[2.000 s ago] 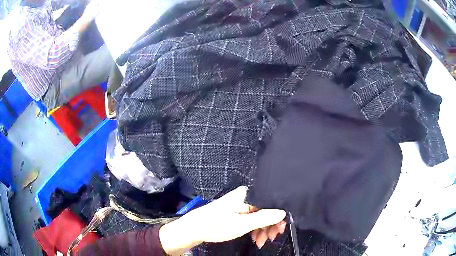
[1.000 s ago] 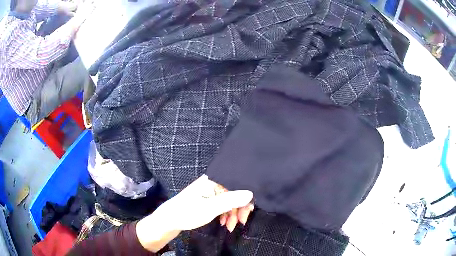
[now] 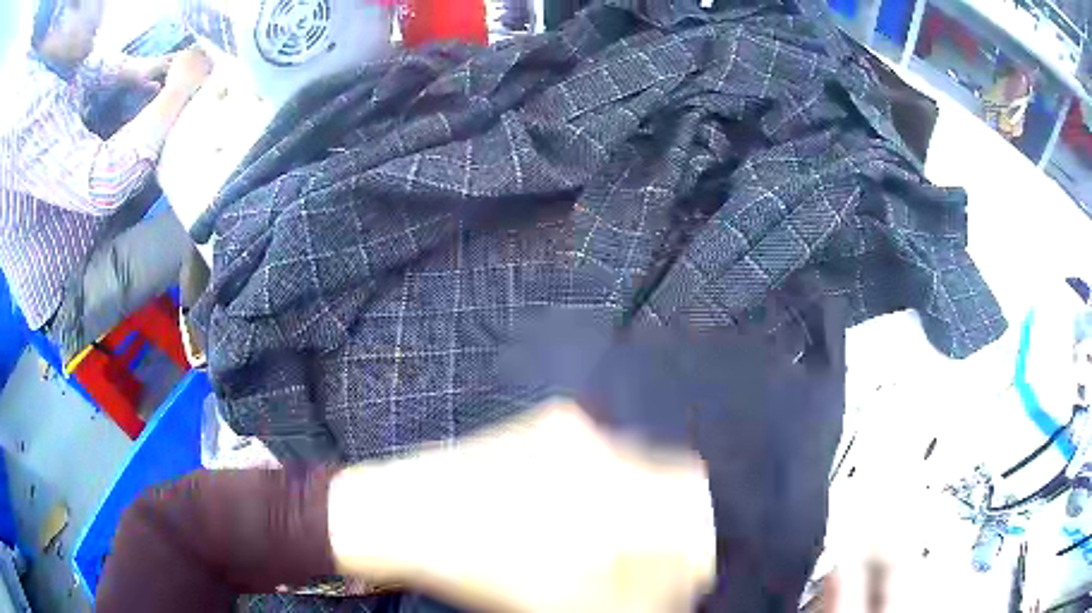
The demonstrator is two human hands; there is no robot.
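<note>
A large heap of dark checked cloth [image 3: 479, 156] covers the table in front of me. A plain black cloth piece [image 3: 766, 419] lies over its lower right part, partly raised and blurred. My left hand [image 3: 539, 515] is at the bottom centre, strongly blurred, against the left edge of the black piece; its fingers are too smeared to show a grip. A small blurred patch of what looks like my right hand's fingertips [image 3: 860, 589] shows at the bottom edge, mostly cut off.
The white table [image 3: 898, 395] shows at the right, with metal machine parts [image 3: 992, 509] on it. A blue bin [image 3: 138, 497] stands at the left. A person in a striped shirt [image 3: 66, 168] sits at the upper left, near a round vent [image 3: 296, 30].
My left hand has moved right, and the black piece has folded and shifted with it. Blurred fingertips have appeared at the bottom right. The view has shifted, showing the vent and a red container.
</note>
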